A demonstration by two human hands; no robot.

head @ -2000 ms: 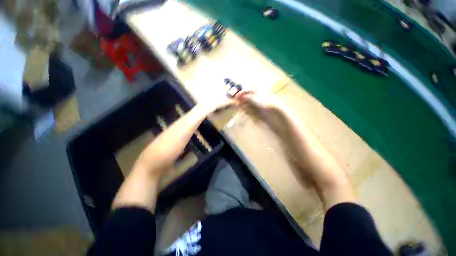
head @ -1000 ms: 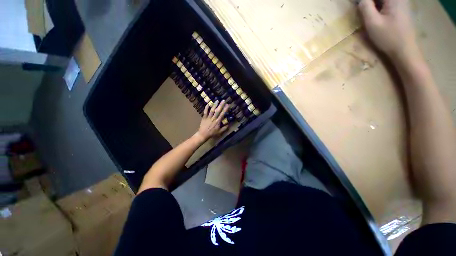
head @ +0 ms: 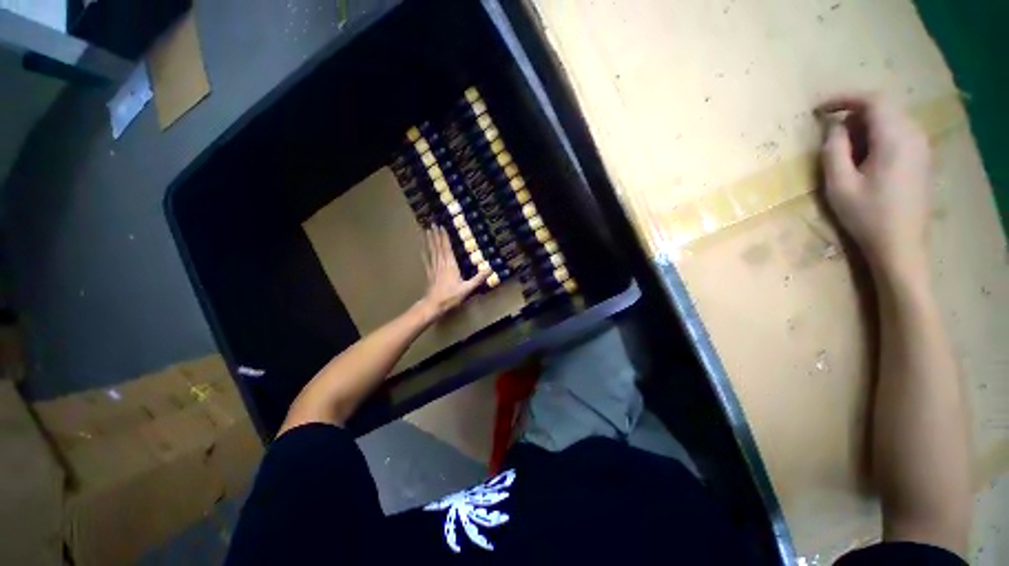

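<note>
A large black tote stands beside the bench. In it, packed rows of black corded units with pale yellow labels lie along the bench side, on a brown cardboard sheet. My left hand is inside the tote with its fingers spread, at the edge of the rows near the rim closest to me. It touches the end of the inner row; whether it holds a unit I cannot tell. My right hand rests on the cardboard-covered bench, fingers curled; a small object at the fingertips is unclear.
The bench's metal edge runs between tote and bench. A strip of green conveyor shows at the top right. Cardboard cartons stand on the floor at the lower left. Something red lies below the tote beside my leg.
My left hand has moved off the rows toward the cardboard sheet, and its fingers point up along the inner row. My right hand still rests on the bench. The view has shifted.
</note>
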